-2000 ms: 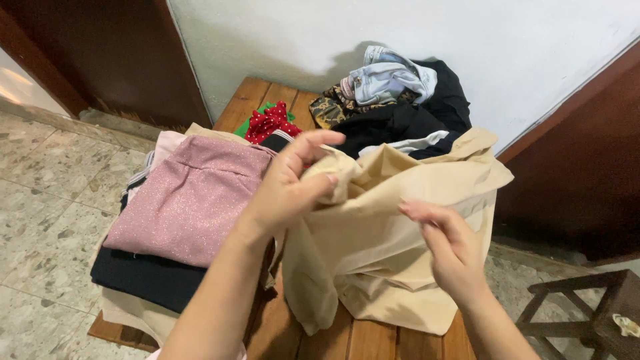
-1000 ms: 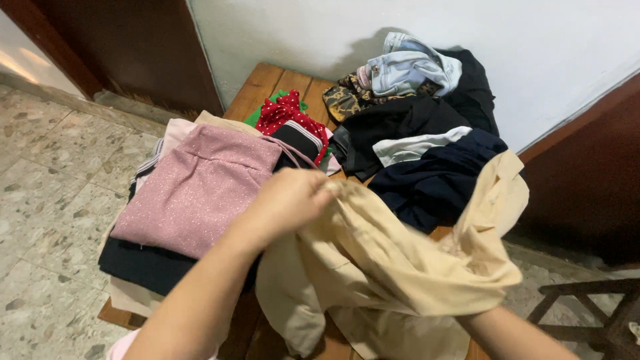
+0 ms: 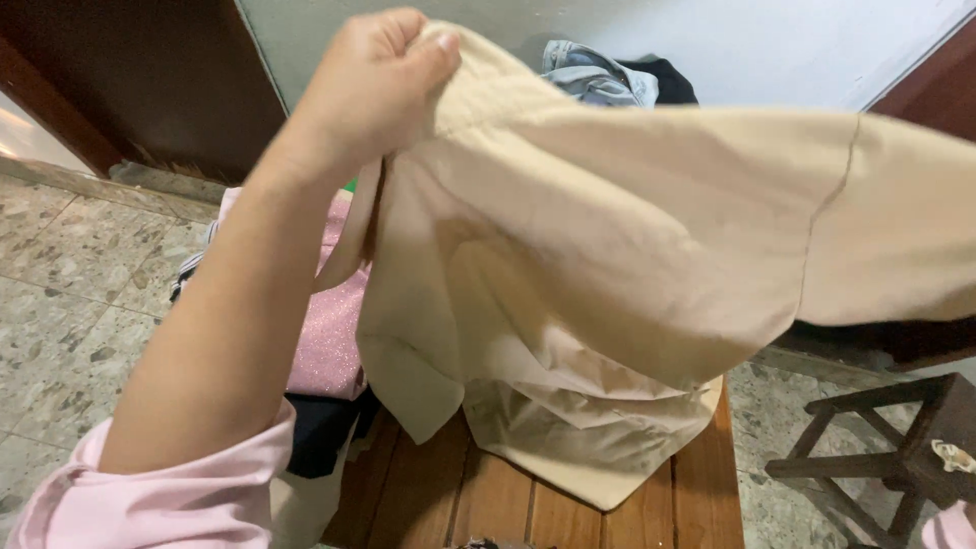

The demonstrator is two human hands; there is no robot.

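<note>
Raised at the upper left, my left hand [image 3: 389, 76] grips the gathered edge of a beige cloth garment [image 3: 595, 198]. The garment hangs spread across the view, its one side stretching past the right edge and its lower part touching the wooden slatted table [image 3: 564, 503]. My right hand is out of sight; only a bit of pink sleeve [image 3: 949, 526] shows at the lower right. Behind my left forearm lies a folded pink glittery garment [image 3: 332, 335] on top of black folded cloth [image 3: 316, 435].
Light blue denim [image 3: 598, 76] and black cloth [image 3: 667, 80] lie against the wall behind the beige garment. A dark wooden stool [image 3: 892, 450] stands on the tiled floor at the right. Brown doors [image 3: 152, 76] flank the wall.
My left hand has risen with the beige garment, which now spreads wide and hides most of the dark clothes and the red dotted cloth. My right hand has left the view.
</note>
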